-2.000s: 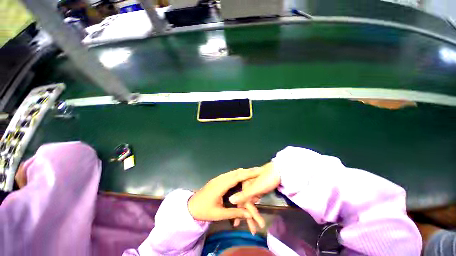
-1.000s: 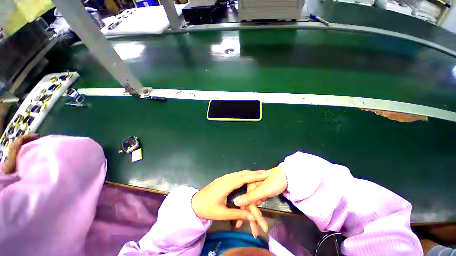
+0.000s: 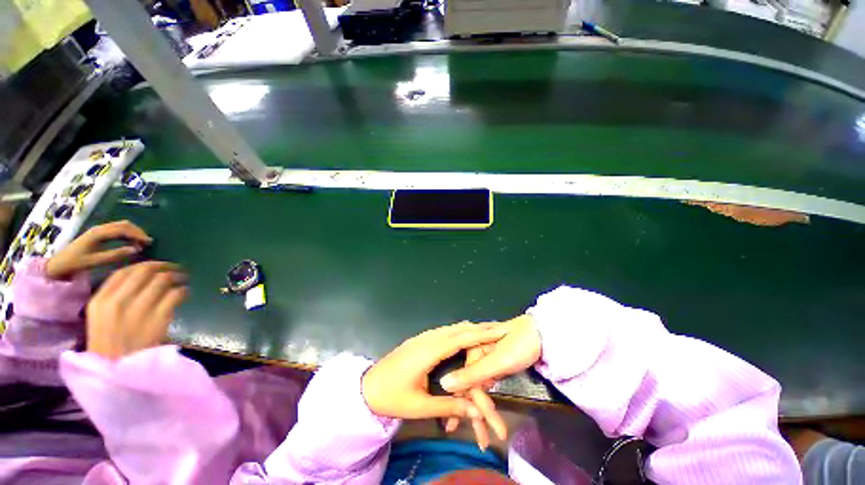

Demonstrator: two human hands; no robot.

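Note:
My left hand (image 3: 413, 379) is at the bench's front edge, its fingers curled around a small dark watch unit (image 3: 446, 369). My right hand (image 3: 495, 358) reaches over it from the right, with its fingers on or over the unit. The unit is mostly hidden between the hands; only a dark patch shows, with no lit image visible. Whether the right hand also grips it, I cannot tell. Another watch unit (image 3: 244, 276) lies on the green bench to the left, with a small white and yellow battery (image 3: 255, 296) beside it.
A smartphone (image 3: 441, 207) with a yellow edge lies below the pale strip (image 3: 569, 183). A white tray of units (image 3: 57, 213) stands far left. A neighbour's two hands and pink sleeves (image 3: 152, 407) are at the left. A grey post (image 3: 190, 99) slants down to the strip.
The neighbour's arm has moved, and both of that person's hands now show over the bench at the left. My hands have barely moved. The view has shifted slightly.

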